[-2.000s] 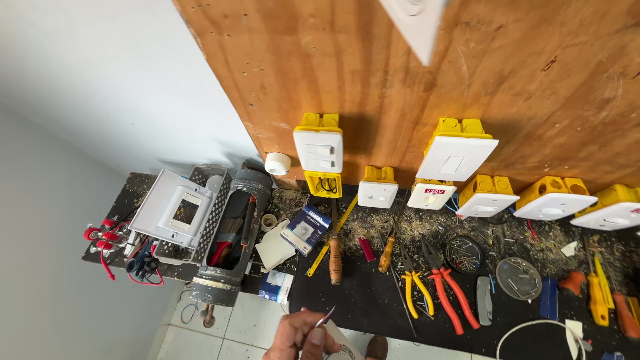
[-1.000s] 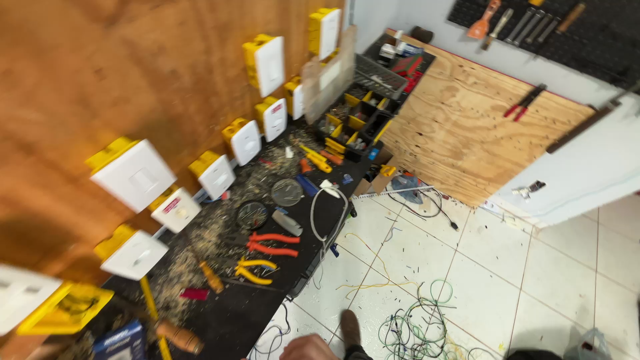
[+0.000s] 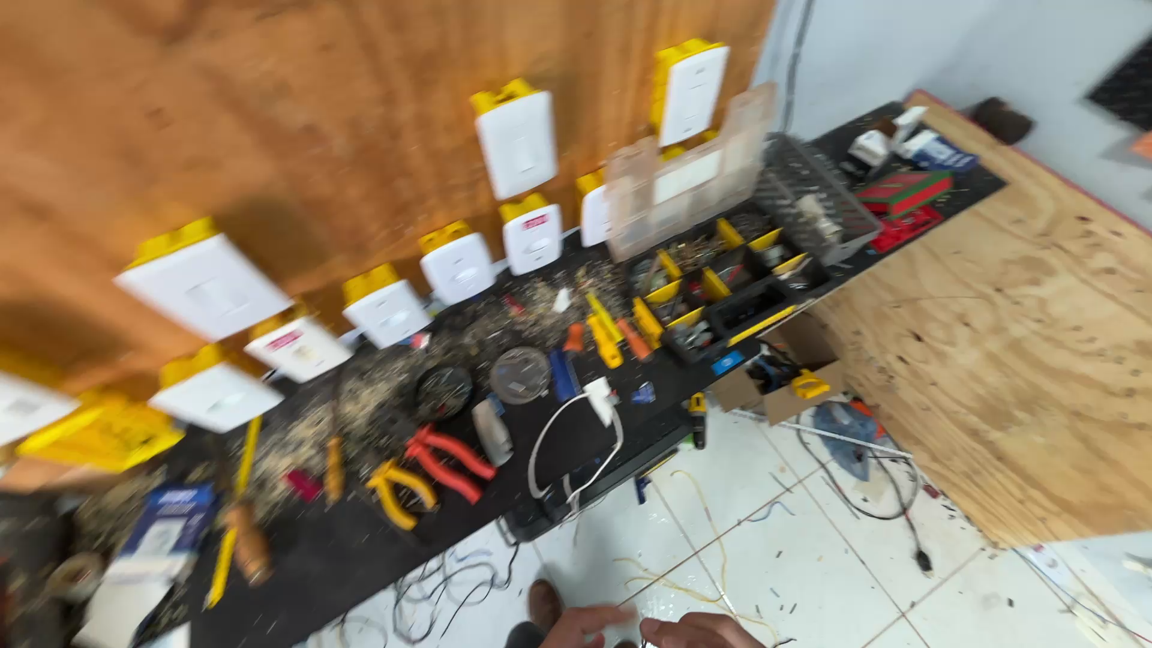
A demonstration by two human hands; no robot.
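Observation:
At the bottom edge my left hand [image 3: 585, 627] and my right hand [image 3: 700, 630] face each other, fingertips close together, partly cut off by the frame. Something small and dark may be between them, too blurred to name. On the black bench above lie red-handled pliers [image 3: 454, 462], yellow-handled pliers [image 3: 400, 493], a grey utility knife [image 3: 492, 432] and a white cable [image 3: 540, 450]. A wooden-handled tool [image 3: 247, 543] and a yellow folding rule [image 3: 222, 562] lie at the left. White switch plates [image 3: 519, 144] in yellow boxes line the plywood wall.
A black organizer [image 3: 760, 326] with yellow dividers and a clear lid stands at the bench's right part, beside a grey mesh basket [image 3: 814, 198]. A plywood sheet [image 3: 1008, 360] leans at the right. A cardboard box [image 3: 783, 369] and loose wires [image 3: 891, 486] lie on the tiled floor.
The view has swung to the right along the bench. Two seconds ago one hand held a small thin item near the bench's front; now both hands show at the bottom edge.

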